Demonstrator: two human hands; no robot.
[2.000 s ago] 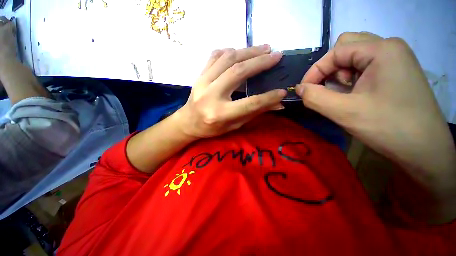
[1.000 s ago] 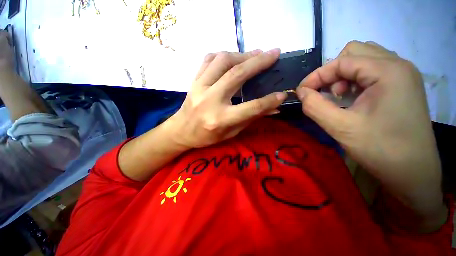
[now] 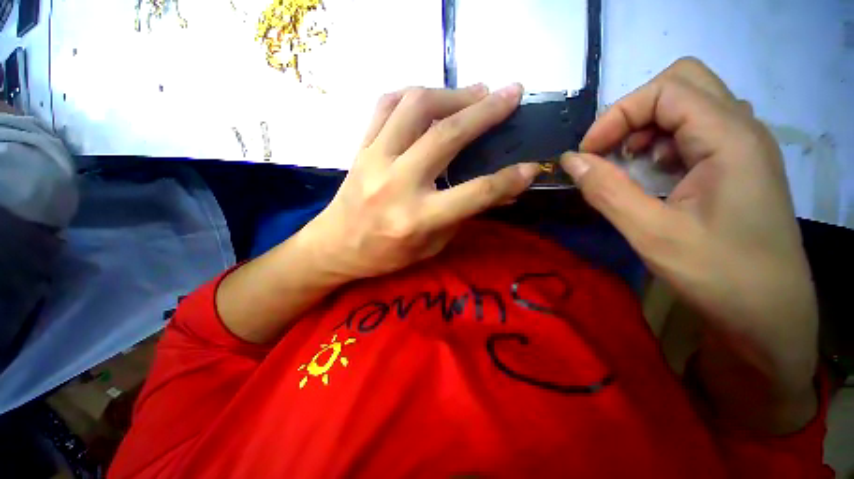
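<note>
A black phone middle frame (image 3: 526, 137) lies at the table's near edge, its open window away from me. A tiny gold-yellow flex cable (image 3: 547, 166) sits at the near edge of its black panel. My left hand (image 3: 412, 187) holds the frame down with spread fingers; one fingertip touches the cable's left side. My right hand (image 3: 693, 159) has thumb and index finger pinched together at the cable's right end; the tips hide what they grip there.
A yellow flex pile (image 3: 286, 33) lies farther up the white table (image 3: 365, 56), with a darker small pile (image 3: 159, 11) left of it. Small slivers (image 3: 253, 142) lie near the edge. Dark phone parts (image 3: 28, 14) and another person's grey sleeve (image 3: 36, 168) are at far left.
My right fingertips have shifted slightly right, away from my left fingertip. The frame and my left hand moved little. The other person's bare forearm has gone out of view.
</note>
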